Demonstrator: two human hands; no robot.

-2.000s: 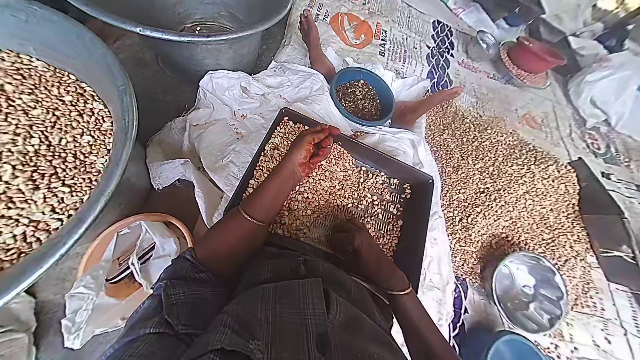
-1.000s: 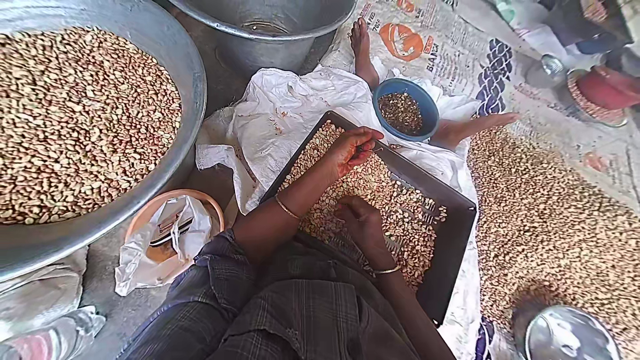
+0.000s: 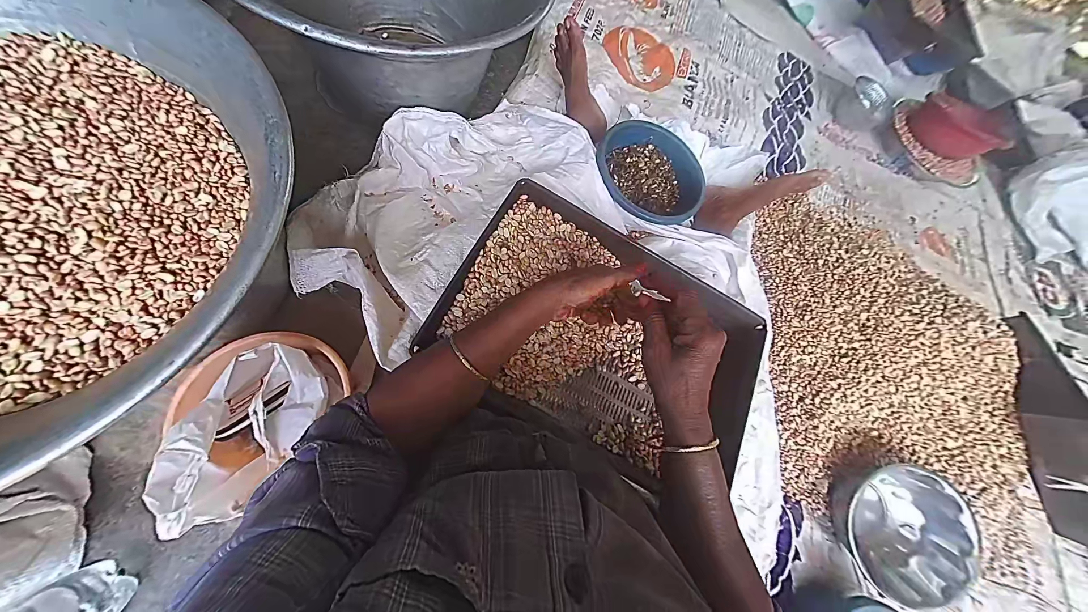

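Observation:
My left hand reaches in over a black slatted tray, palm turned up and fingers partly curled; what lies in its palm is unclear. Against its fingertips is my right hand, which pinches a small pale object, too small to name. Reddish stains show on the left fingers. Split, pale nut kernels cover much of the tray, and its slats show near my lap. Just beyond the tray's far edge stands a blue plastic bowl of dark bits.
A large metal basin of reddish kernels is at left, another metal basin behind. An orange tub holds a plastic bag. Kernels lie spread on sacking at right, beside a steel bowl. Bare feet flank the blue bowl.
My right hand has moved up from the kernels to meet my left fingertips, where the pale object now shows. The left hand has turned from a raised, curled pose to lie flatter.

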